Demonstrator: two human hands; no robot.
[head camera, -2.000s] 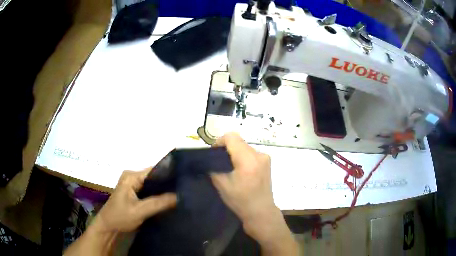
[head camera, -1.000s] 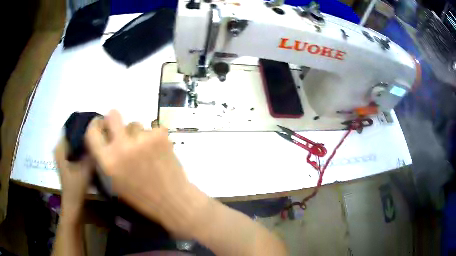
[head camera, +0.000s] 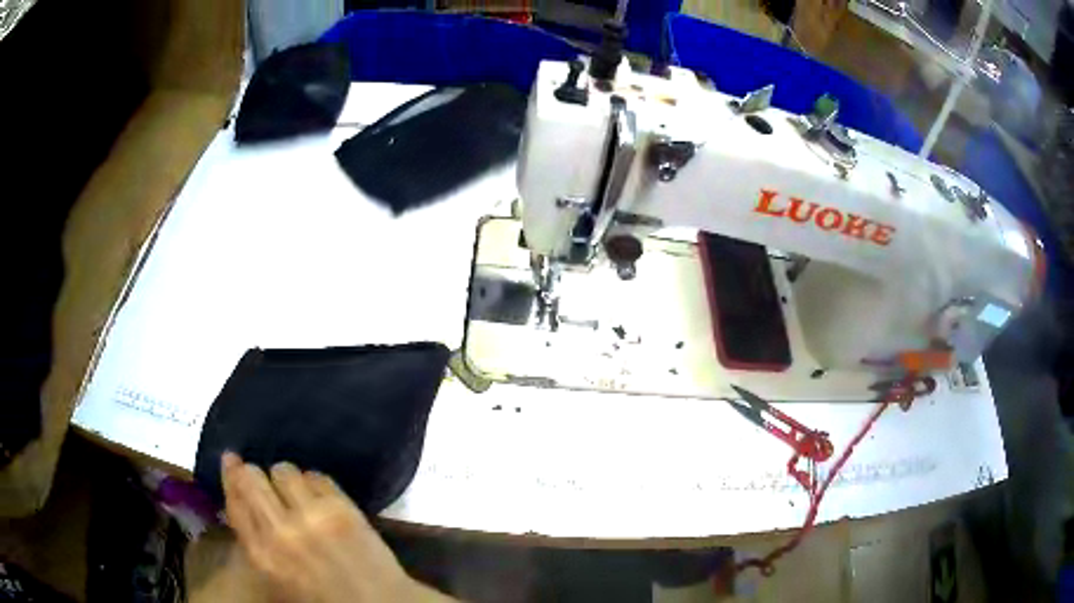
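A black fabric piece (head camera: 336, 406) lies flat on the white tabletop at the front left, with a straight top edge and curved sides. My right hand (head camera: 283, 512) rests palm down on its lower left part, fingers slightly spread, not gripping it. A skin-coloured patch at the bottom edge, left of that hand, may be my left hand or wrist (head camera: 212, 571); its fingers are hidden. The white sewing machine (head camera: 707, 177) stands to the right, and nothing lies under its presser foot (head camera: 547, 300).
Two black pieces lie behind, one at the far left (head camera: 294, 94) and one beside the machine head (head camera: 436, 141). A phone-like dark rectangle (head camera: 748, 300) lies on the machine bed. Red-handled snips (head camera: 789, 426) with red cord lie right of front. Blue bins (head camera: 436, 50) stand behind.
The black fabric was held bunched in both hands and now lies spread flat on the table. My right hand has moved down onto it. My left hand has dropped mostly out of view.
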